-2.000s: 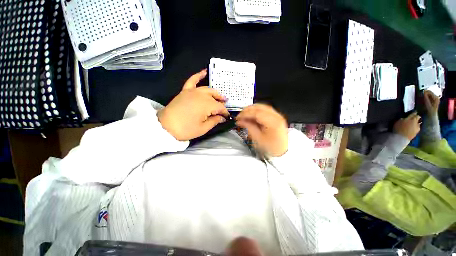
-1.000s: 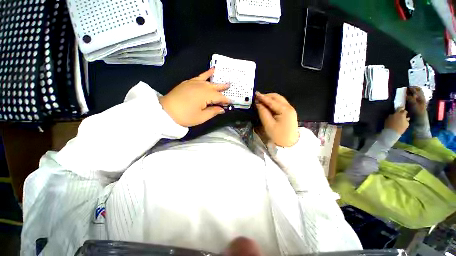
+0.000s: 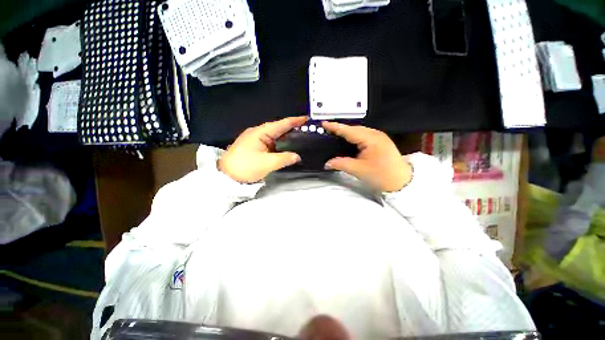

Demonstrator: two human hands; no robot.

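Note:
A white perforated plate (image 3: 339, 85) lies on the black table in front of me, with two black dots near its near corners. It seems to lie on at least one more plate. A black adhesive pad strip (image 3: 310, 147) with a few white dots along its far edge is held between my hands at the table edge. My left hand (image 3: 261, 153) holds its left side, fingertips near the plate's near left corner. My right hand (image 3: 369, 154) holds its right side, fingertips just below the plate.
Fanned plate stack (image 3: 213, 41) and black dotted sheets (image 3: 114, 73) at left. Small plate pile (image 3: 353, 5) at the far edge. Phone (image 3: 450, 25), long dotted sheet (image 3: 516, 63) and more plates (image 3: 558, 65) at right. Carton with newspaper (image 3: 479, 174) below the table edge. A neighbour's yellow-green clothing (image 3: 586, 260) at right.
The view has swung left. My left hand has left the plate and both hands now hold the black strip. The plate now shows two black dots near its near corners.

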